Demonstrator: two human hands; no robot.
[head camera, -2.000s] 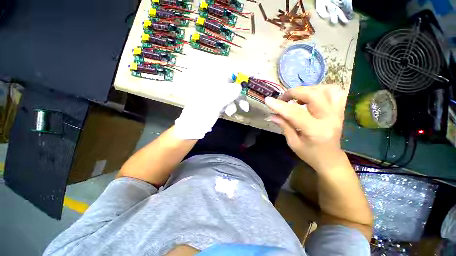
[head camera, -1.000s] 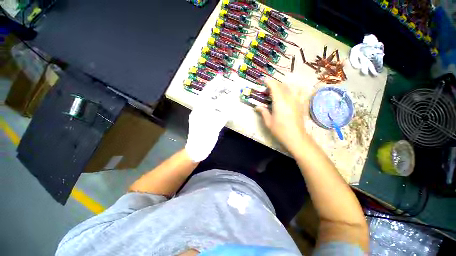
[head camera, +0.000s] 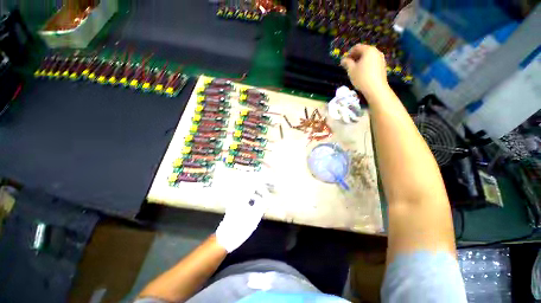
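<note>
My left hand (head camera: 246, 208), in a white glove, rests at the near edge of the cream board (head camera: 308, 208); whether it holds anything cannot be told. My bare right hand (head camera: 365, 66) is stretched far forward, its fingers bent at the near side of a group of circuit boards (head camera: 391, 66) on the black surface; whether it grips one is not clear. Two columns of circuit boards with yellow blocks (head camera: 204, 131) lie on the left of the cream board. The paste tub (head camera: 328, 162) with a blue stick (head camera: 342, 183) stands right of centre.
Copper-coloured strips (head camera: 313, 126) and a crumpled white glove (head camera: 344, 105) lie at the far part of the cream board. More circuit boards (head camera: 113, 74) line the black surface at left. A bin (head camera: 77, 36) stands far left. The fan (head camera: 433, 139) is right of my forearm.
My right hand has left the board it was handling and reached far forward. That board now lies at the near end of the right column. The view has shifted to show more of the bench.
</note>
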